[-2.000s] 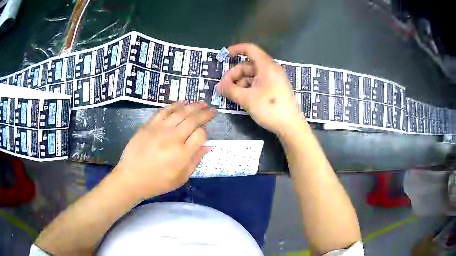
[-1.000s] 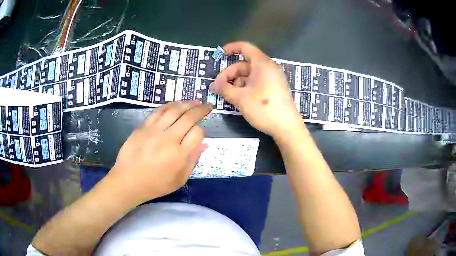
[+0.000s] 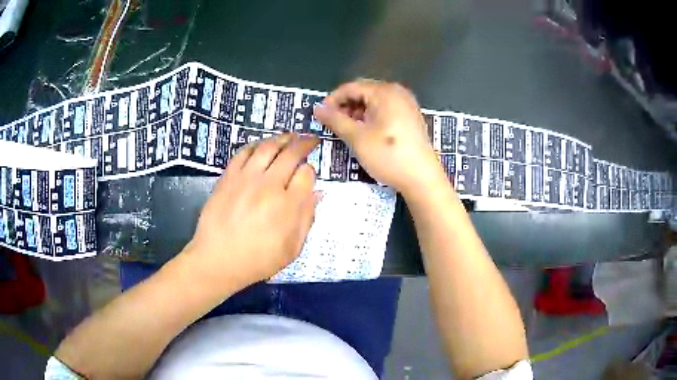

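The label strip [image 3: 486, 156], with two rows of black-and-white printed labels, crosses the bench. Several labels at left and centre show pale blue patches. My left hand [image 3: 256, 211] lies palm down, fingertips at the strip's lower row, its thumb side over the left part of the white sticker sheet [image 3: 345, 237]. The sheet lies at the bench edge, its top against the strip. My right hand [image 3: 382, 133] is bent over the strip, thumb and fingertips together at a pale blue sticker [image 3: 315, 123] on an upper-row label. Whether they still grip it is hidden.
A plain white curled band [image 3: 44, 155] lies over the strip at left. Wrinkled clear film [image 3: 63, 63] and an orange-and-white tape band [image 3: 108, 48] are at back left. Dark clutter is at back right. Red stools [image 3: 568, 291] stand beyond the bench edge.
The small sticker at my right fingertips has come down onto the upper row. My left hand has moved up slightly, and the sticker sheet now shows more and reaches up to the strip.
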